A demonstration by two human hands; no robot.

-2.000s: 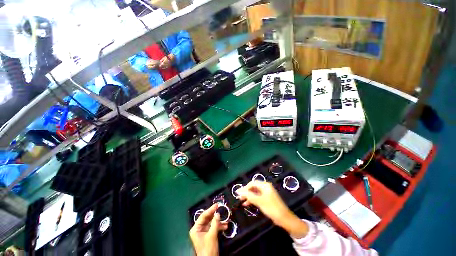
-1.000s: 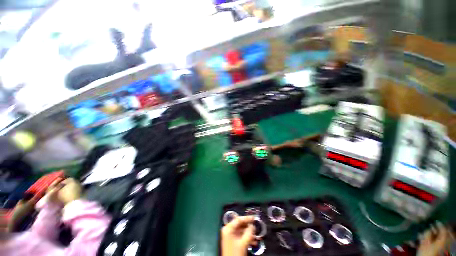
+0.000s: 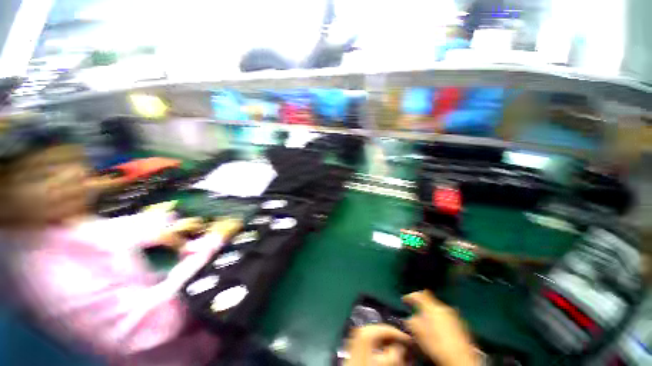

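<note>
The frame is strongly blurred. My left hand (image 3: 377,344) is low at the bottom edge, over the left part of the black work tray (image 3: 367,303), its fingers curled; a held item cannot be made out. My right hand (image 3: 443,330) is close beside it on the right, over the same tray, partly cut off by the edge, its grip unclear. A round disc (image 3: 366,315) shows in the tray's far left pocket. Behind stands the black test fixture (image 3: 423,275) with a red handle (image 3: 447,199) and two green-lit round units (image 3: 412,239).
A person in pink (image 3: 107,286) sits at the left, arms reaching towards a long black tray of pale discs (image 3: 229,298). A white paper (image 3: 236,178) lies beyond. A power supply (image 3: 583,286) with red digits stands at the right. More black trays (image 3: 493,175) are behind the fixture.
The view has swung left, so the fixture and work tray appear further right and the person in pink shows more fully. My right hand has come over the tray beside my left.
</note>
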